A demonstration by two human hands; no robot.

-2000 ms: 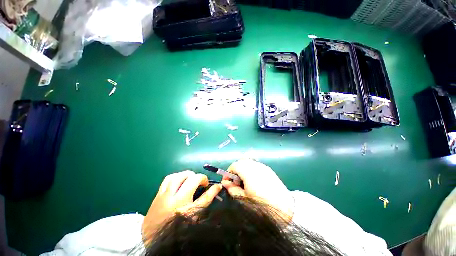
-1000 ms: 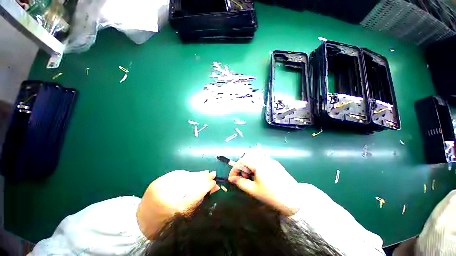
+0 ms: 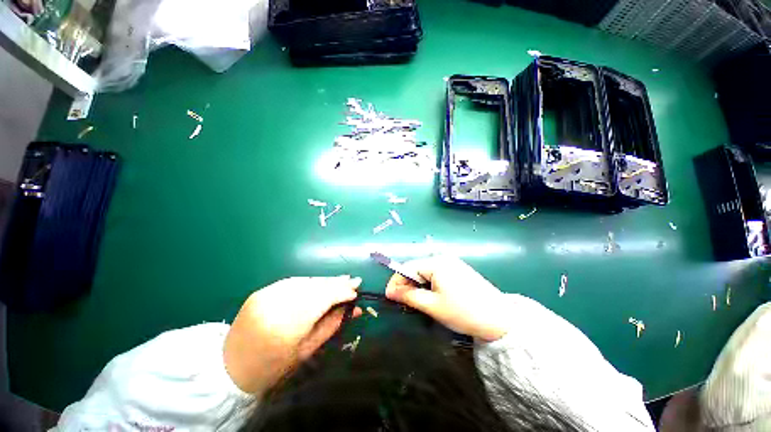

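A black phone middle frame (image 3: 372, 297) shows as a dark edge between my hands at the bottom centre; most of it is hidden by my hair. My left hand (image 3: 292, 325) grips its left side. My right hand (image 3: 448, 295) is at its right side and also holds thin dark tweezers (image 3: 393, 267), whose dark end points up and left. I cannot tell whether the right fingers also grip the frame. Small yellowish bits (image 3: 372, 312) lie just below the frame's edge.
White liner slivers (image 3: 380, 139) lie in a pile at centre. Frame stacks stand at right (image 3: 575, 135), left edge (image 3: 59, 224) and back (image 3: 347, 34). Plastic bags (image 3: 211, 29) are back left. Loose scraps (image 3: 562, 284) dot the green mat. Another person's sleeve (image 3: 744, 380) is at lower right.
My left hand has turned from curled fingers on top to gripping the frame's side. More of the frame's edge shows between my hands. The tweezers stay in my right hand.
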